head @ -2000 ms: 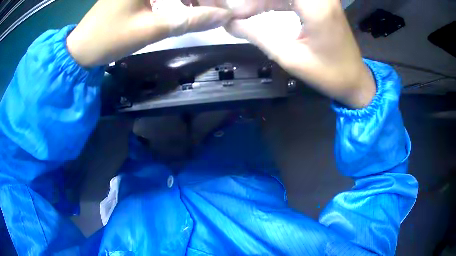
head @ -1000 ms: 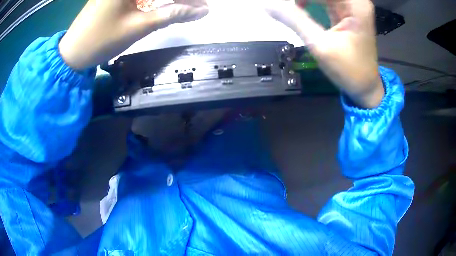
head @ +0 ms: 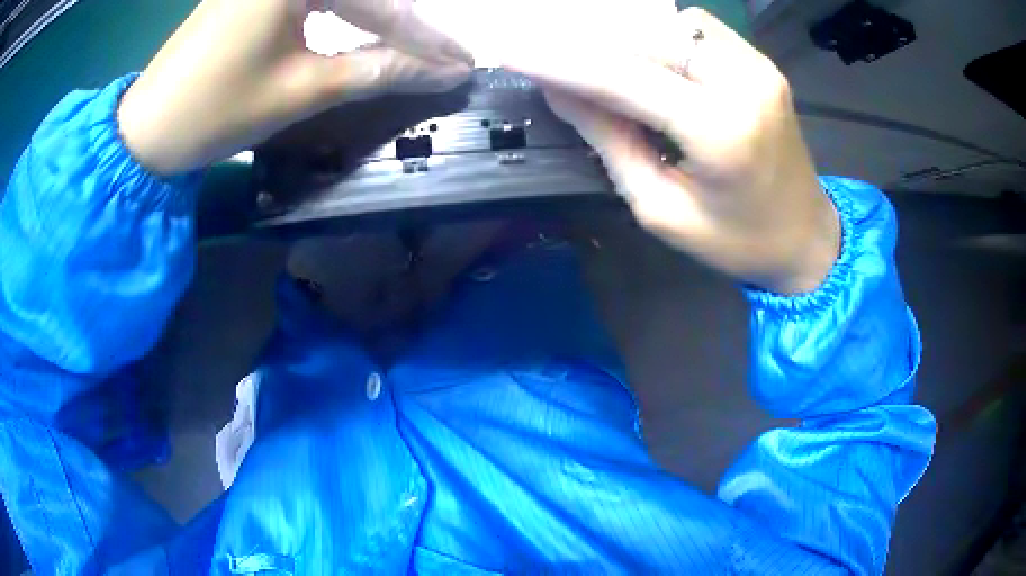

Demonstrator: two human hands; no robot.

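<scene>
The long black holding fixture [head: 450, 191] lies in front of me, with two small dark square slots showing near its middle. My left hand [head: 281, 79] reaches over its left back part, thumb and fingers together at the tips near the back edge. My right hand [head: 720, 146] lies over its right end and covers it, fingers pointing left towards my left fingertips. Glare and the fingers hide whether either hand holds a small part. A small dark spot shows between the right fingers; I cannot tell what it is.
A bright, overexposed white sheet [head: 574, 23] lies behind the fixture. Dark green mat [head: 113, 51] shows at the upper left. Black pieces [head: 861, 34] lie on the grey surface at the upper right. The blue smock [head: 506, 473] fills the lower view.
Since one second ago, my right hand has moved left and down over the fixture's right end, and the fingertips of both hands have come closer together. The orange-red parts at the upper left no longer show.
</scene>
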